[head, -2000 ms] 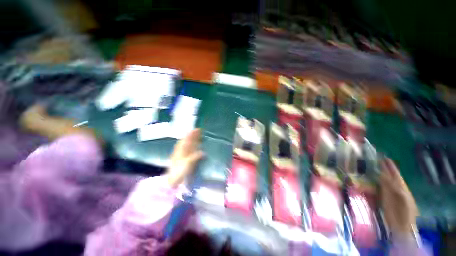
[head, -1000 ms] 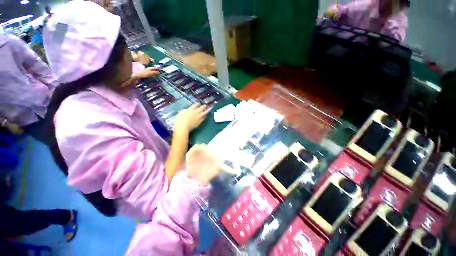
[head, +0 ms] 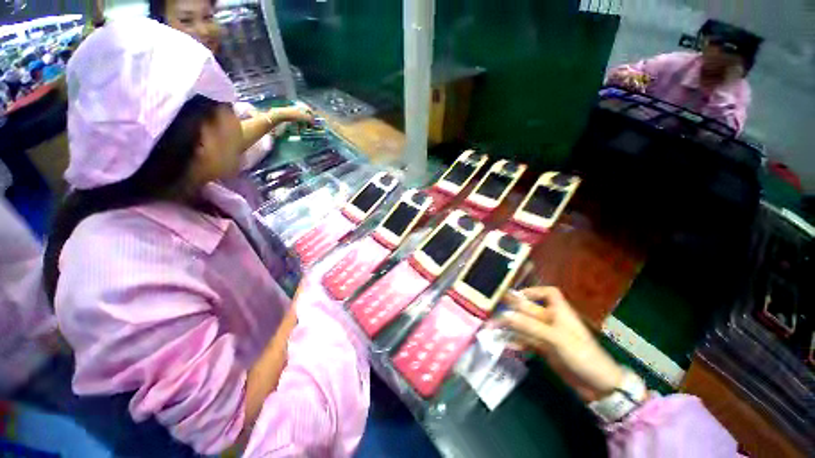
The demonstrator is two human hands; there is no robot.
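Observation:
A clear plastic tray [head: 432, 408] lies at a slant in the middle. It holds two rows of open flip phones [head: 440, 344] with red keypads, gold-framed upper halves and black screens. My right hand [head: 536, 324], with a watch at the wrist, is at the tray's right edge beside the nearest phone, its fingers closed on the edge. A small blue thing shows at these fingers; what it is cannot be told. My left sleeve shows at the tray's left end, but the hand itself cannot be made out.
A worker in a pink smock and cap [head: 152, 268] sits close on the left. Another person's hand [head: 295, 114] is farther up the bench. An orange-brown board [head: 585, 268] lies behind the tray, a white post [head: 417, 89] stands behind, and stacked trays [head: 760, 344] are at the right.
The phone tray now shows farther left and farther up the view, where the white batteries showed before; they are no longer visible. My right hand has come into view. My left hand has dropped from sight.

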